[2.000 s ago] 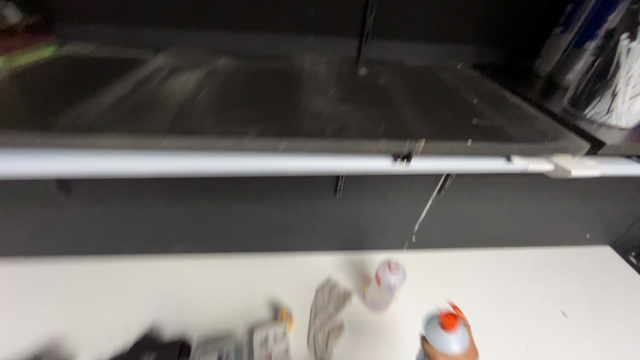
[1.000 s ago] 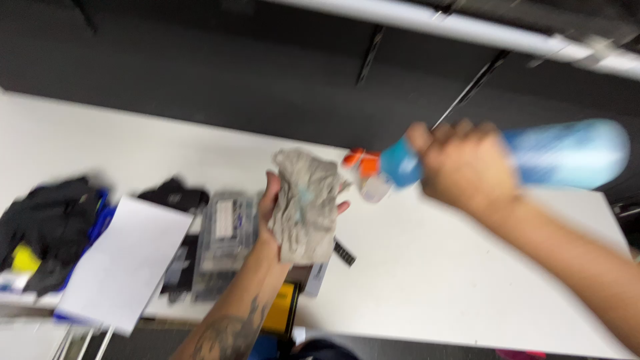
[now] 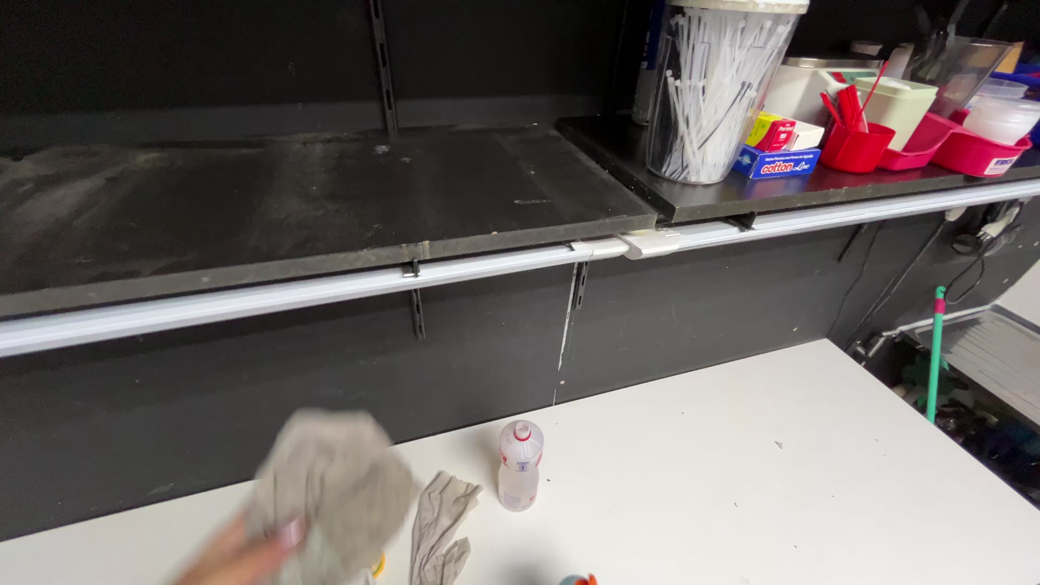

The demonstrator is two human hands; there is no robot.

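Observation:
My left hand (image 3: pixel 252 552) is raised at the lower left, blurred, with its fingers closed on a crumpled grey cloth (image 3: pixel 333 487). A second grey cloth (image 3: pixel 439 528) lies on the white table, just right of the held one. Beside it stands an uncapped clear plastic bottle (image 3: pixel 520 467) with a red neck ring. At the bottom edge only the blue and orange top of another bottle (image 3: pixel 578 580) shows. My right hand is out of view. Above the table runs a black shelf (image 3: pixel 325 211) with dusty, pale smears on its surface.
A light strip (image 3: pixel 244 309) runs along the shelf's front edge. On the right-hand shelf stand a clear tub of white cable ties (image 3: pixel 715 97), a blue cotton swab box (image 3: pixel 776 162), a red cup (image 3: pixel 857 146) and pink containers (image 3: pixel 979 150). A green pole (image 3: pixel 935 357) stands beyond the table.
The right hand, which held the blue bottle a second ago, has left the view. The cloth in my left hand has been raised toward the shelf. The view has swung up to the shelf.

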